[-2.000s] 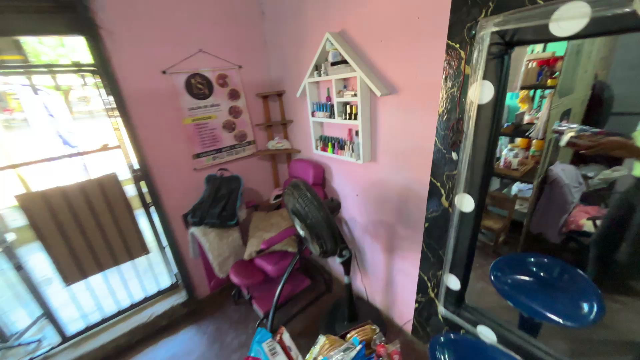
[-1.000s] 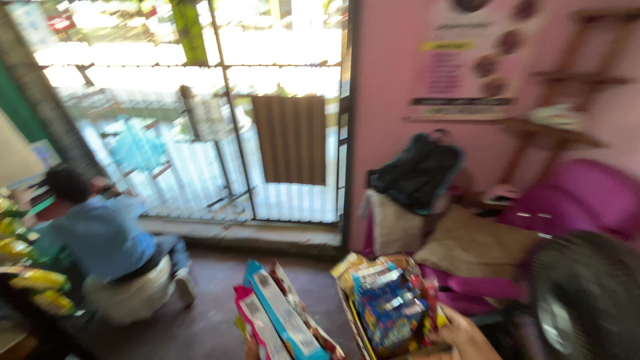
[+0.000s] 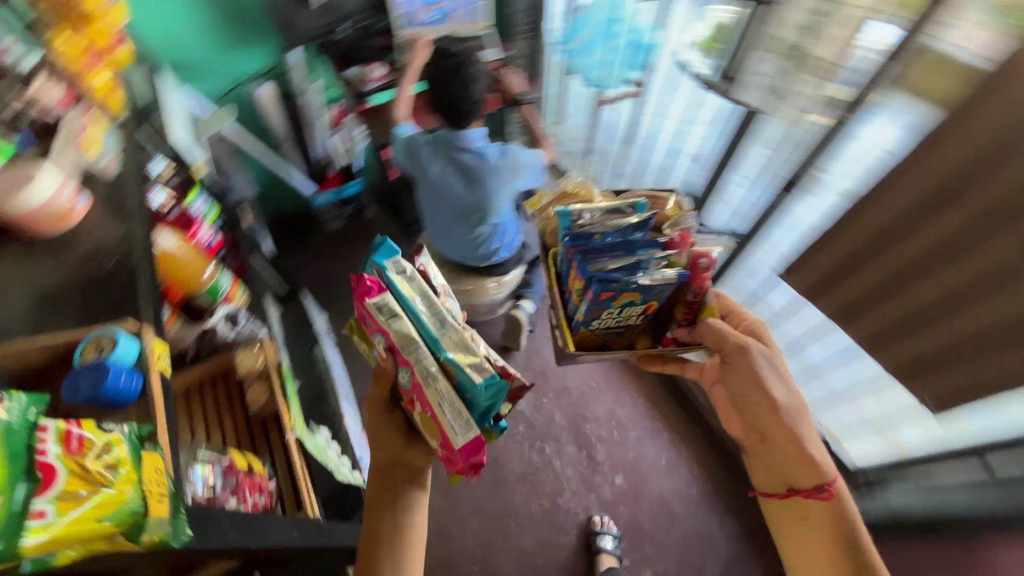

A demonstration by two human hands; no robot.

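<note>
My left hand grips several long snack packets upright in a bundle, among them a pink-ended packet and a teal packet; a dark red one shows behind. To the right, my right hand holds an open cardboard box by its lower right corner, thumb at the side and fingers below. Blue Club Social cracker packets stand in rows inside it, with red-wrapped items at the right and clear-wrapped snacks at the back. The box and the bundle are apart.
Ahead, a person in a blue shirt sits on a white stool, facing away. Wooden crates, snack bags and drink bottles line the left. A barred doorway with a brown mat is at the right.
The view has swung far left, from the pink wall and fan to the seated person and shelves. Both hands, low in the frame before, now show fully with the packets and the box.
</note>
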